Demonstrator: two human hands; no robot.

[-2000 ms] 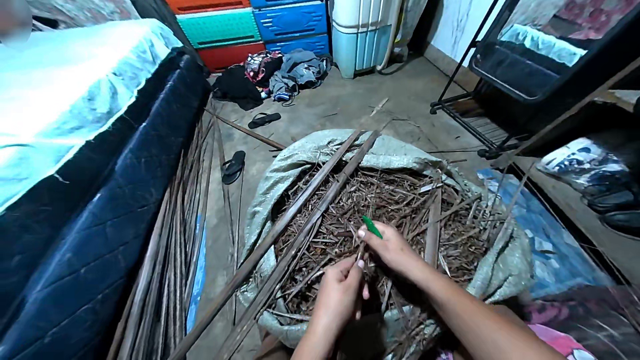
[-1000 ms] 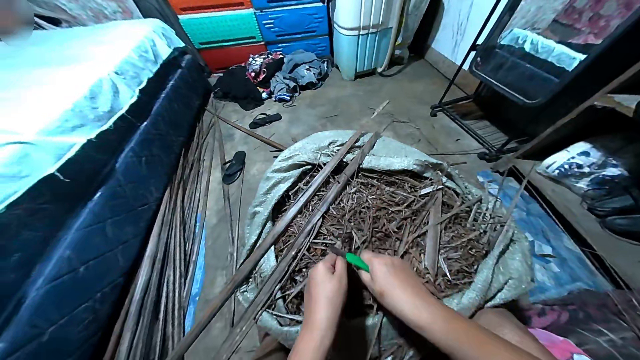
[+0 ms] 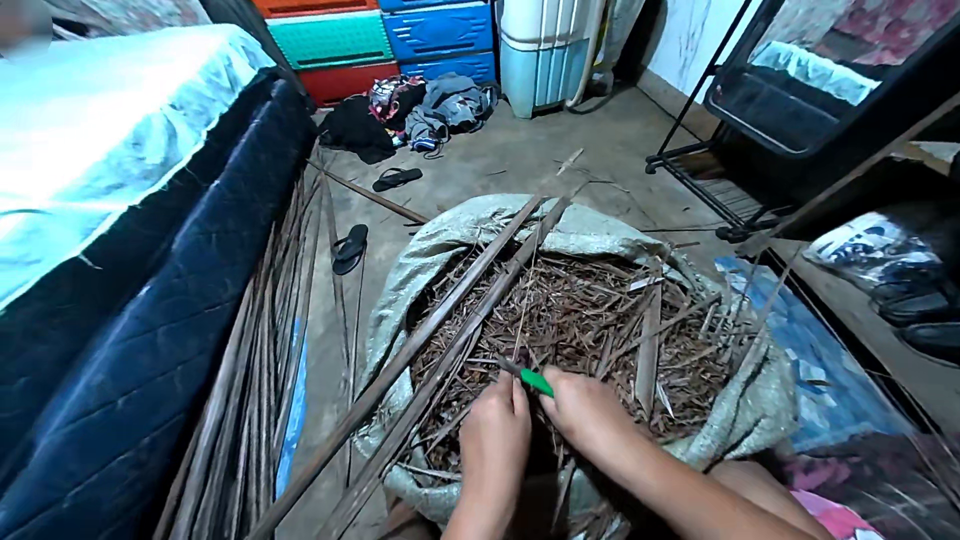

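A woven plastic sack [image 3: 450, 225], its rim rolled down, holds a heap of dry brown plant scraps [image 3: 562, 322]. Over its near middle, my right hand [image 3: 589, 412] is closed on a green-handled knife [image 3: 535, 380], whose short blade points left. Close beside it, my left hand [image 3: 495, 427] pinches a thin dry strip [image 3: 523, 315] that rises away from me; the blade lies near the fingertips. Two long dry stalks [image 3: 457, 292] lie slantwise across the sack's left side. A wider flat piece [image 3: 648, 349] rests on the scraps at the right.
A bundle of long dry stalks [image 3: 251, 360] leans by the dark blue mattress [image 3: 150, 315] at left. Black flip-flops [image 3: 349, 249], a clothes pile [image 3: 420, 112], plastic drawers [image 3: 330, 39] and a washing machine [image 3: 544, 60] are beyond. A black metal rack [image 3: 697, 176] stands right.
The knife's green handle pointed upward two seconds ago and now lies slanted, blade to the left. Both hands have shifted a little, staying close together over the sack.
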